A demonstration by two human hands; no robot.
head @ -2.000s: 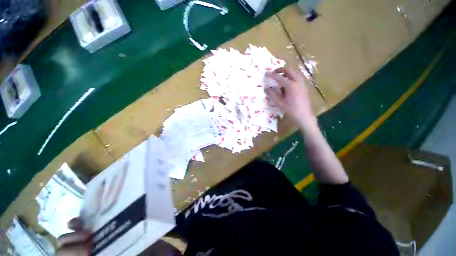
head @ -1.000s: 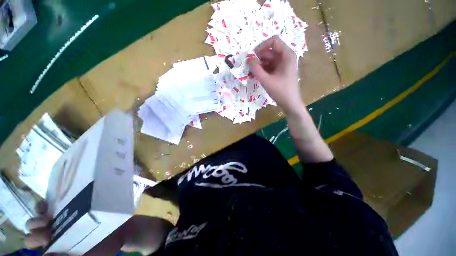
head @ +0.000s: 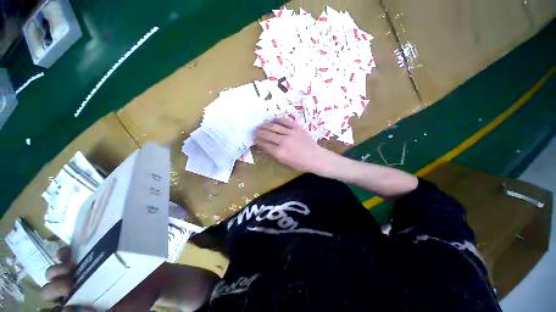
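My left hand (head: 59,277) grips a white retail box (head: 143,207) with a black band, held tilted at the lower left. My right hand (head: 289,145) is over the right edge of a fanned pile of white leaflets (head: 222,131), fingers pointing left. Its fingertips touch the papers; whether it holds a card is hidden. A big loose heap of small white cards with red print (head: 323,67) lies just beyond my right hand, against the leaflets.
Flat white box stacks (head: 67,198) lie at the left on the cardboard-covered bench (head: 183,91). Beyond it, the green belt (head: 164,52) carries an inner tray (head: 52,30) and a thin white strip (head: 116,71). A brown carton (head: 518,237) stands on the floor at the right.
My right hand has moved from the card heap, where it pinched a card a second ago, down and left to the leaflets. My left hand still holds the box.
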